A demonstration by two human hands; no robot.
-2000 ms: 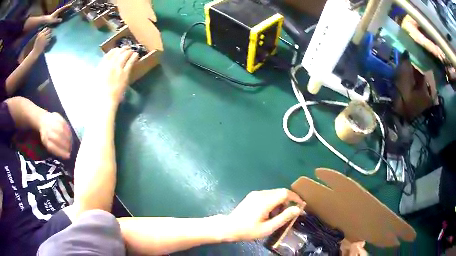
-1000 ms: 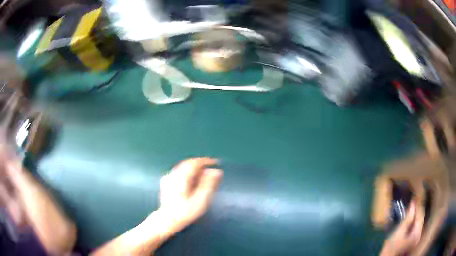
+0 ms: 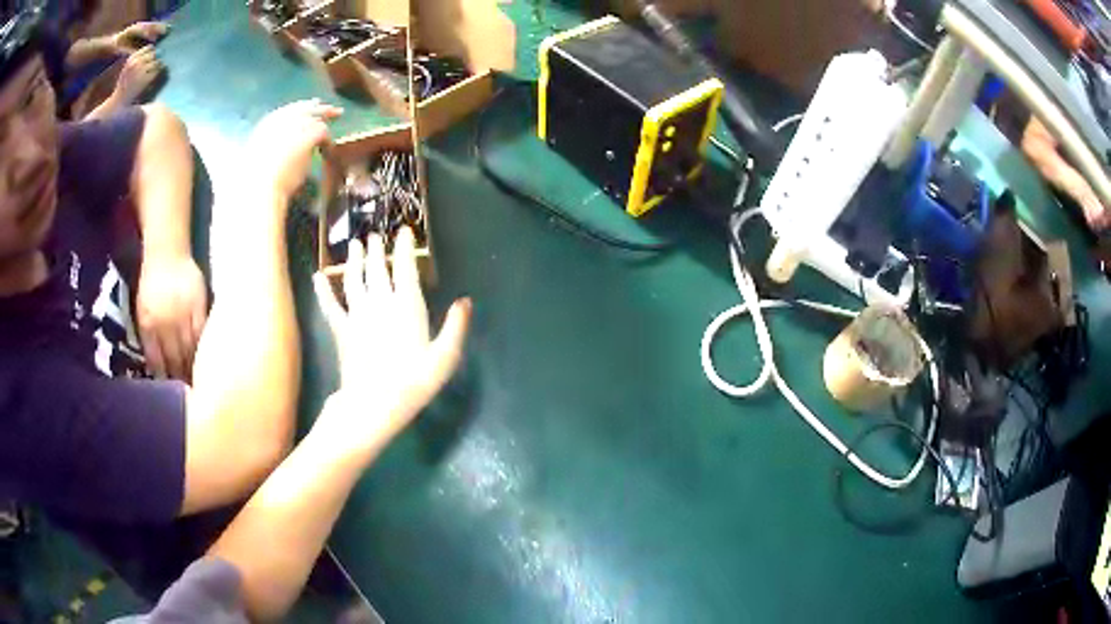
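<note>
An open brown mailer box stands at the upper left with black cables and a small pale item inside. My left hand is over the near end of the box, palm down, fingers spread and thumb apart. Its fingertips overlap the near wall; whether they touch it cannot be told. Nothing shows in the hand. My right hand is not in view.
A person at left has one hand by the box's far corner. More open boxes stand behind. A black-yellow instrument, white power strip, tape roll and white cord lie farther right.
The view has swung right and back left. My left hand, earlier at a box at the lower right, is now at the box at the upper left. The lower-right box has left the view.
</note>
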